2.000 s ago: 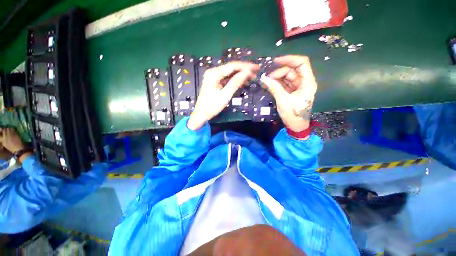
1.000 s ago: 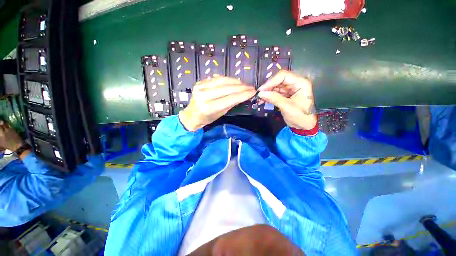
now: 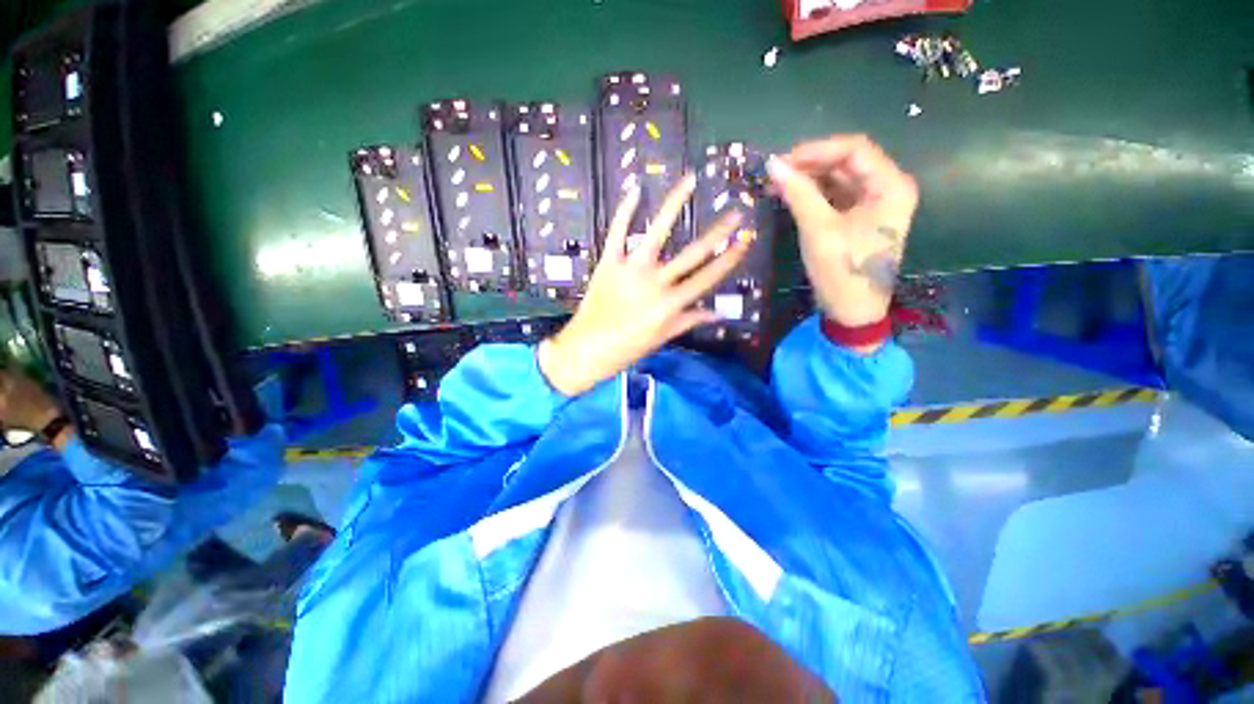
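Note:
Several black phone housings lie in a row on the green bench; one is the leftmost housing [image 3: 396,234]. My left hand [image 3: 646,282] is spread flat, fingers apart, over the two rightmost housings. My right hand [image 3: 846,213] has thumb and index finger pinched at the upper right edge of the rightmost housing [image 3: 729,305]. A small dark part [image 3: 765,175] seems to be at the fingertips, too small to tell clearly. A pile of small glinting components [image 3: 938,58] lies at the upper right.
A red parts bin [image 3: 880,14] is cut off by the top edge. Stacked black carrier trays [image 3: 124,261] stand at the left, with filled pockets. Another worker's blue sleeve [image 3: 96,523] is at the lower left. Small white bits [image 3: 217,120] lie on the bench.
My hands were together over the rightmost housings; now they are apart. My left hand has opened and spread out. My right hand has moved up to the rightmost housing's top end.

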